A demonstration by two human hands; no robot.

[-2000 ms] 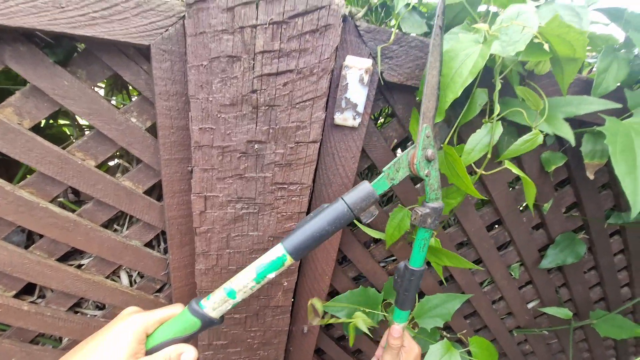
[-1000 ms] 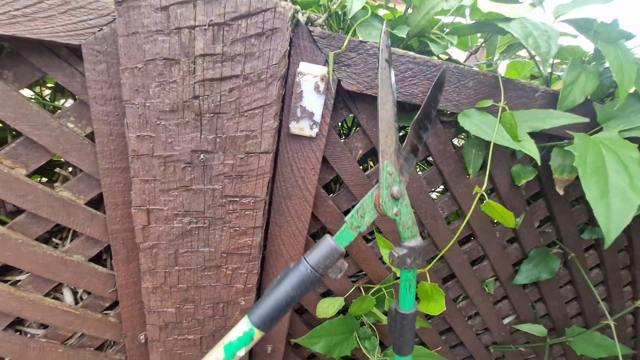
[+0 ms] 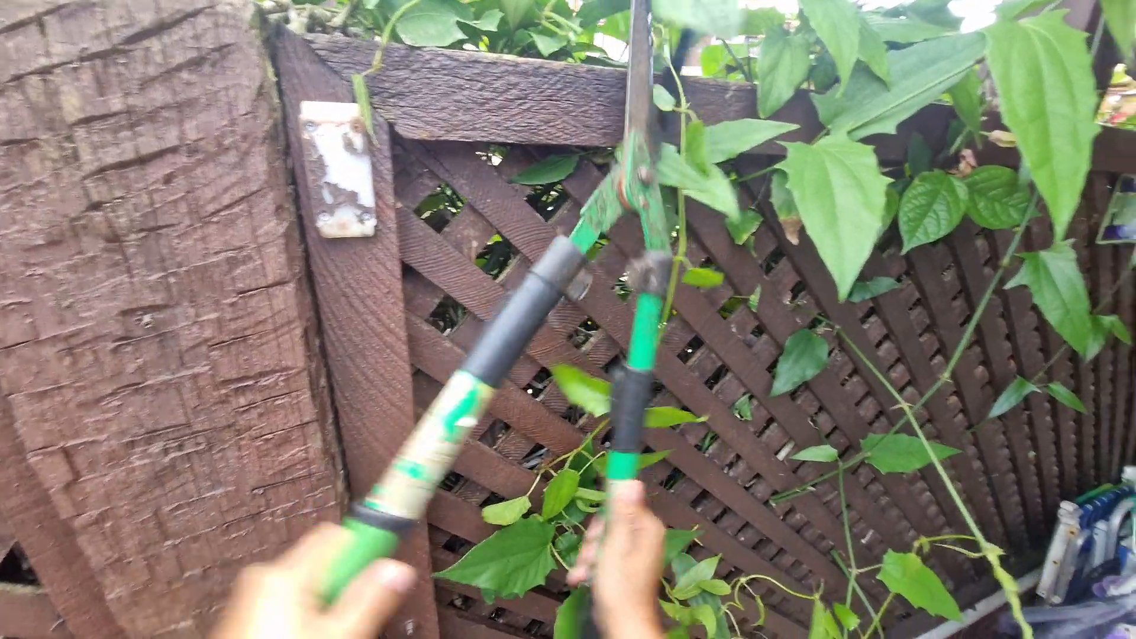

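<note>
My left hand (image 3: 311, 586) is closed around the green grip of one handle of a pair of hedge shears (image 3: 632, 191), at the bottom left. The other handle is in my right hand (image 3: 626, 555), low in the middle, beside vine leaves. Both hands are blurred. The worn green shears point upward, blades near the top rail of the lattice fence, with their upper part beyond the frame's top. Climbing vine leaves (image 3: 839, 209) hang just right of the blades, and a thin vine stem (image 3: 682, 222) runs down beside the pivot.
A thick rough wooden post (image 3: 160, 311) stands at the left, with a rusty white metal plate (image 3: 339, 169) on the board beside it. Brown wooden lattice (image 3: 728, 355) spans the middle and right. Folded metal-framed items (image 3: 1078, 550) lean at the lower right.
The view has shifted to the right along the fence. The shears' blades stood apart one second ago and now look closer together, and both hands are in view again.
</note>
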